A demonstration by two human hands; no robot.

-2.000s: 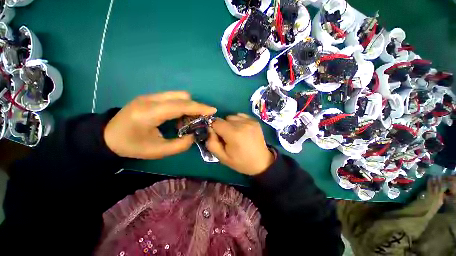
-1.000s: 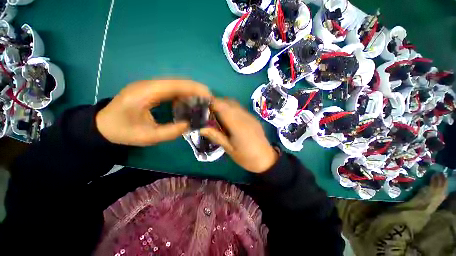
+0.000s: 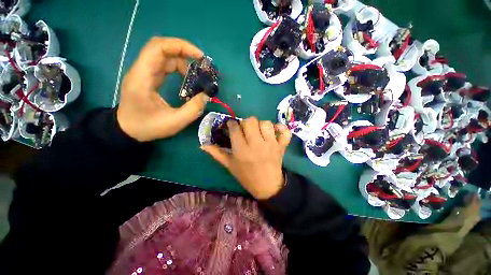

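Note:
A black camera module with a square circuit board [image 3: 200, 79] is held up between the thumb and fingers of my left hand [image 3: 153, 96]. A red lead wire [image 3: 223, 105] runs from the module down to a white open camera housing [image 3: 207, 129] on the green bench. My right hand [image 3: 258, 150] grips this housing, with the thumb at its near side and the fingers over the open top. The fingers hide part of the dark inside.
Many half-built camera units [image 3: 366, 134] with red wires crowd the right side of the green bench [image 3: 177, 21]. Another group [image 3: 51, 88] stands at the left edge. A thin white line runs across the bench. Another person's arm [image 3: 463, 220] shows at the lower right.
My left hand has moved up and left with the module, away from the housing, and the red wire now shows between them. My right hand's fingers have moved over the housing's opening.

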